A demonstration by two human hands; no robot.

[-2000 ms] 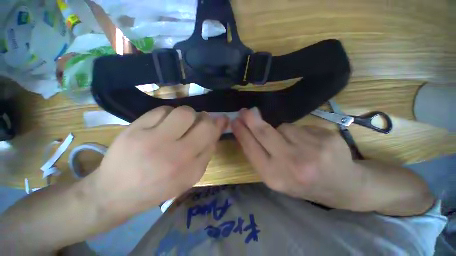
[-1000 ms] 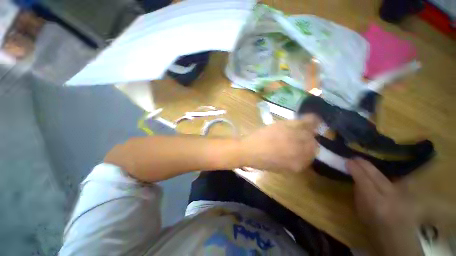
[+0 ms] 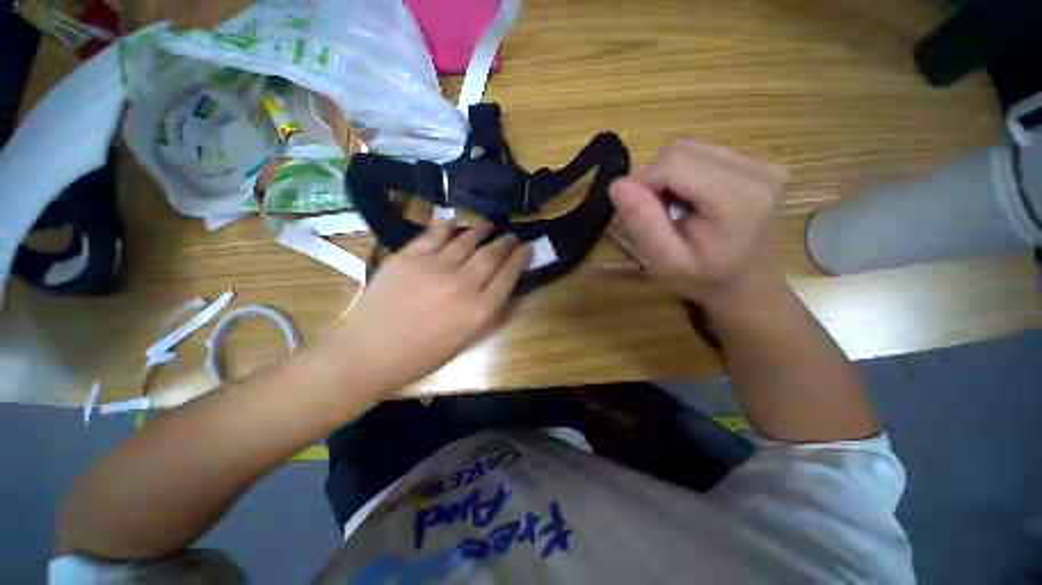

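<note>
A black head strap (image 3: 583, 234) lies on the desk in front of me, its central plate and buckles towards the back. A white foam strip (image 3: 542, 253) shows on its near band, partly covered by my fingers. My left hand (image 3: 440, 286) holds the near band, fingers over it and thumb hidden. My right hand (image 3: 708, 217) is raised to the right of the strap with curled fingers; a small pale bit shows between thumb and fingers, too unclear to name. Scissors (image 3: 704, 326) are mostly hidden beneath the right hand and wrist; a dark handle part shows.
A translucent bag (image 3: 331, 69) with rolls stands back left, a pink square (image 3: 457, 32) behind it. A white sheet (image 3: 57, 137) and another black strap (image 3: 74, 234) are far left. A tape ring (image 3: 254, 314) and scraps (image 3: 189, 328) lie near the front edge. A grey bottle (image 3: 914, 223) lies right.
The view has swung back to face the desk. My right hand has left the strap and moved right. My left hand has spread over the near band, and the bottle has come into view.
</note>
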